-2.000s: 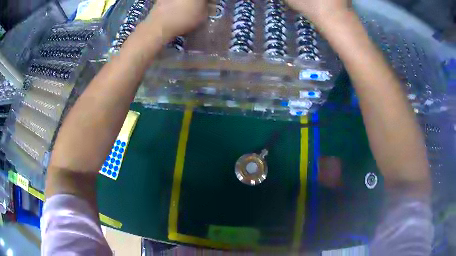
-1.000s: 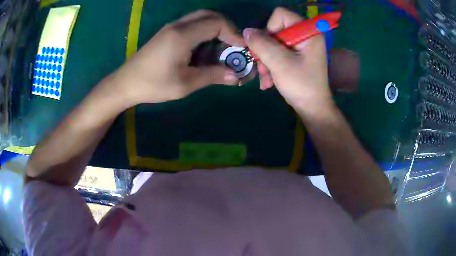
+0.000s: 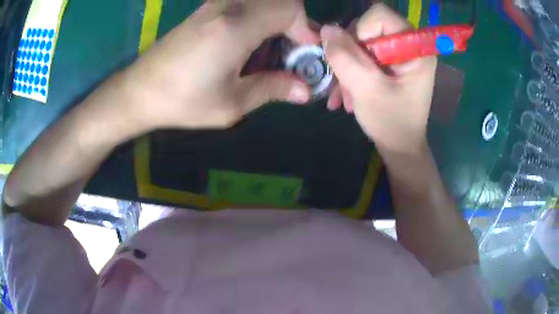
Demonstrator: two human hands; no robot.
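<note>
My left hand (image 3: 208,67) holds the round part (image 3: 311,70) between thumb and fingers, above the mat. The part has a silver-white outer ring and a darker concentric centre. The round holder cannot be told apart under it. My right hand (image 3: 386,92) grips the red hand tool (image 3: 420,45), which has a blue dot on its handle. The tool's tip is hidden by my right fingers, which are at the right rim of the part.
Dark green mat (image 3: 245,147) with yellow tape. Dot label sheet (image 3: 35,58) at upper left, green label (image 3: 254,187) at the near edge. Brown square (image 3: 447,95), loose round part (image 3: 490,126) and side tray (image 3: 536,147) are on the right.
Since two seconds ago my hands have left the trays and taken up the part and red tool. Over the last second the view has shifted slightly; the grip looks the same.
</note>
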